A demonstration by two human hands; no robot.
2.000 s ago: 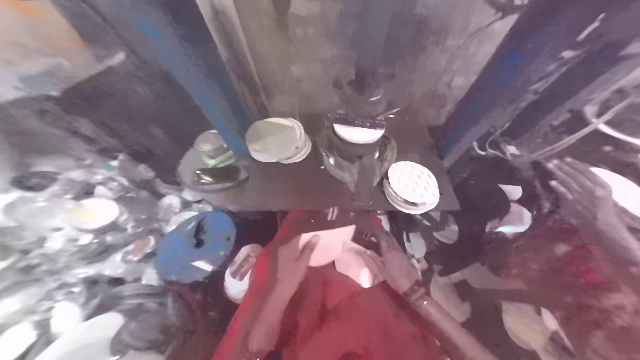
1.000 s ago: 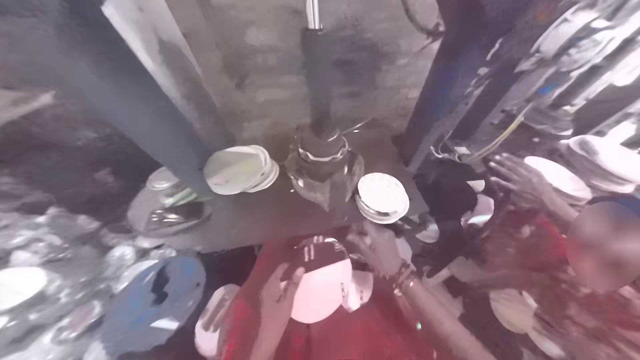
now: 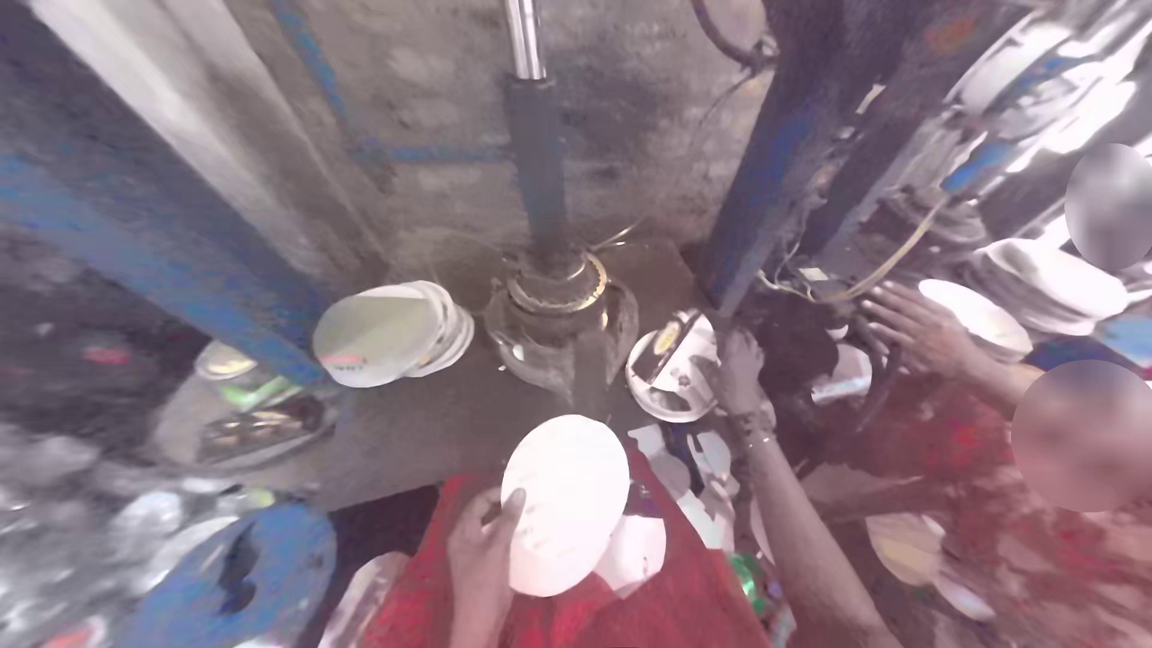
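My left hand (image 3: 481,549) holds a white round disc (image 3: 567,504) by its left edge, above my red-clothed lap. My right hand (image 3: 742,369) is at the right edge of a stack of white discs (image 3: 675,396) on the metal table; whether its fingers grip anything is unclear. A dark piece with a yellowish patch (image 3: 668,338) lies across the top of that stack. Between the two stacks stands a round metal press part (image 3: 562,333) beneath a vertical piston rod (image 3: 528,45). Further left on the table sits another stack of pale discs (image 3: 382,337).
Blue steel posts (image 3: 153,234) flank the table. At the left corner is a tray (image 3: 180,432) with small items. A blue round lid or disc (image 3: 238,576) lies lower left. To the right, another person's hand (image 3: 918,328) is near white round pieces (image 3: 976,315) and a loose cable (image 3: 900,252).
My right hand has moved from near my lap to the right-hand stack. The dark piece now lies on that stack. My left hand still holds a disc.
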